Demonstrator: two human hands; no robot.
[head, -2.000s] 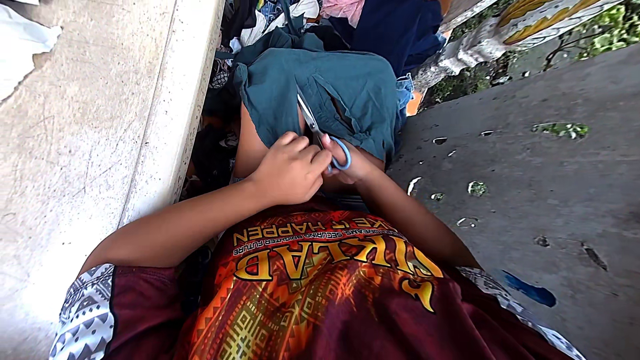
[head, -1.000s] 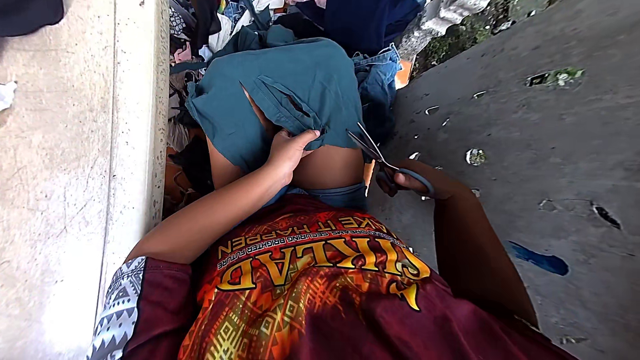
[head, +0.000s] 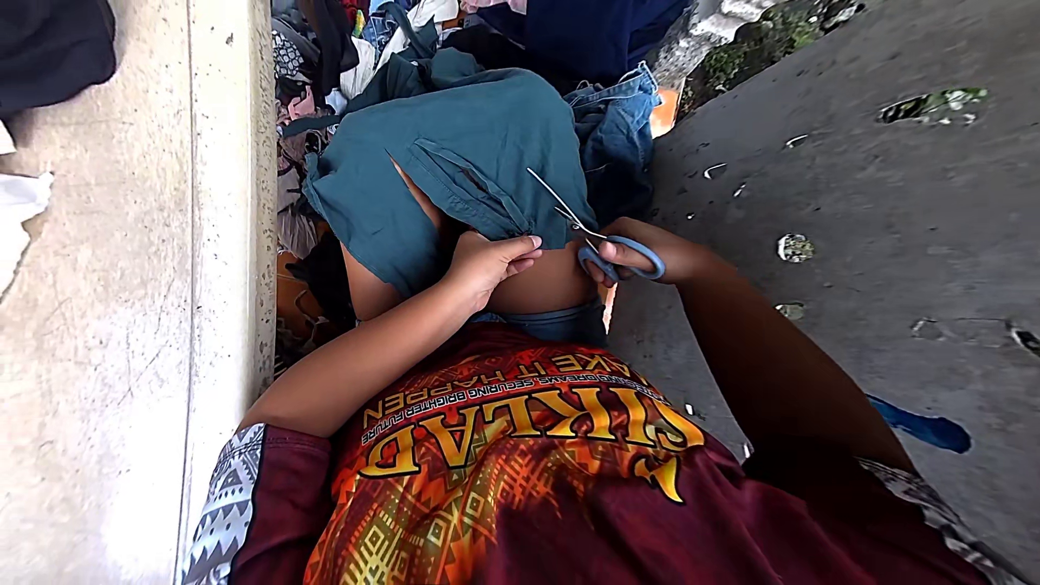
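A teal cloth garment point(head: 479, 122) with a long slit lies draped over my thighs. My left hand point(head: 496, 262) pinches its near edge between thumb and fingers, beside a folded, stitched opening in the cloth. My right hand point(head: 638, 250) holds scissors point(head: 587, 231) by their blue handles, just right of the left hand. The scissor blades are spread and point up and left over the garment's right part. Whether a blade touches the cloth I cannot tell.
A pale ledge point(head: 231, 203) runs along the left, with dark cloth point(head: 53, 53) and a white scrap point(head: 20, 215) on it. Heaped clothes point(head: 593, 32) and denim point(head: 621, 122) lie beyond my knees. A grey surface with holes point(head: 812, 187) slopes at the right.
Two seconds ago both hands were together at the cloth with the scissors. The right hand then moved off to the right with the scissors, and now it is back nearer the left hand.
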